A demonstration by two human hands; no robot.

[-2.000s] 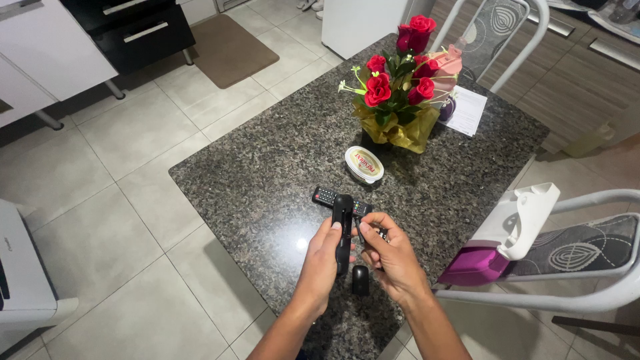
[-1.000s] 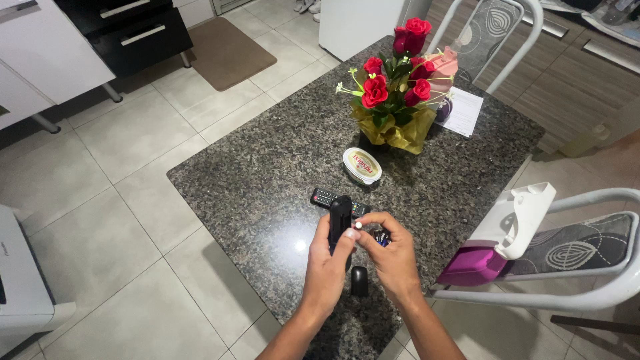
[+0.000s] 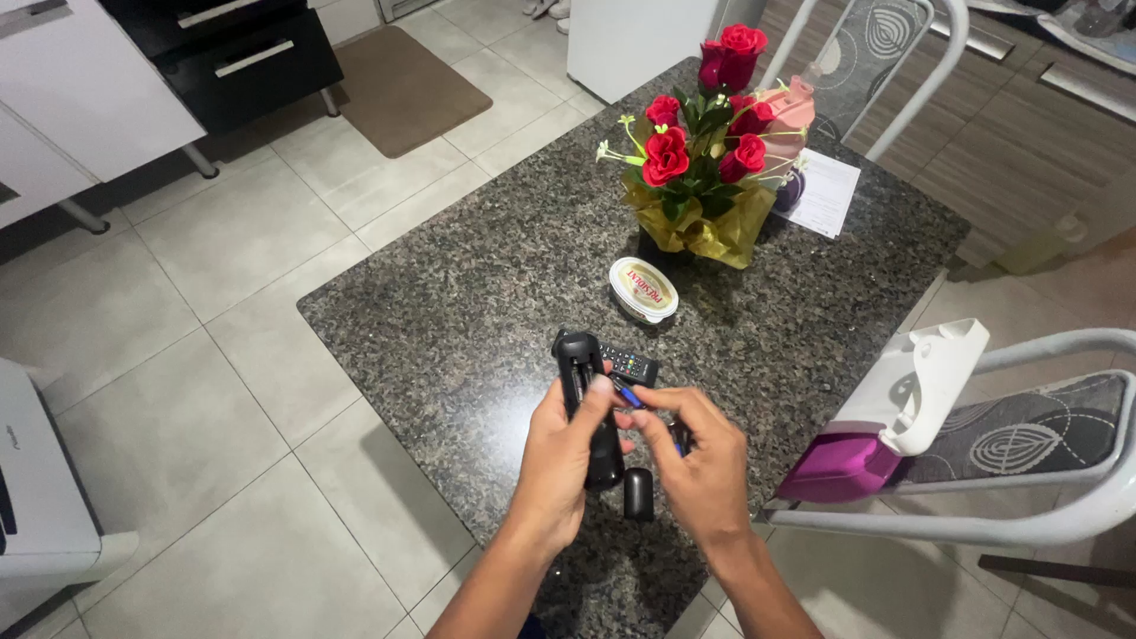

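My left hand (image 3: 559,444) grips a black remote control (image 3: 606,457), its back turned up and its battery compartment uncovered, with what looks like a battery inside. My right hand (image 3: 701,453) pinches a small blue and dark cylinder, apparently a battery (image 3: 631,396), at the right side of the remote. Another blue and dark item (image 3: 680,437) shows partly among the right fingers. On the granite table below the hands lies a small black cover (image 3: 638,494). A second remote control (image 3: 632,364) with buttons up lies just beyond, partly hidden by the held one.
Farther back on the granite table (image 3: 461,293) are a Président oval tub (image 3: 643,290), a pot of red artificial-looking roses (image 3: 697,169) in gold wrap, a pink bottle (image 3: 792,106) and a paper sheet (image 3: 825,191). A chair (image 3: 1021,435) with a white and purple plastic object (image 3: 839,466) stands at the right.
The right hand's fingers have opened out somewhat, and a blue battery-like cylinder now shows between them beside the remote. The left hand still holds the remote, its open compartment now in plainer sight.
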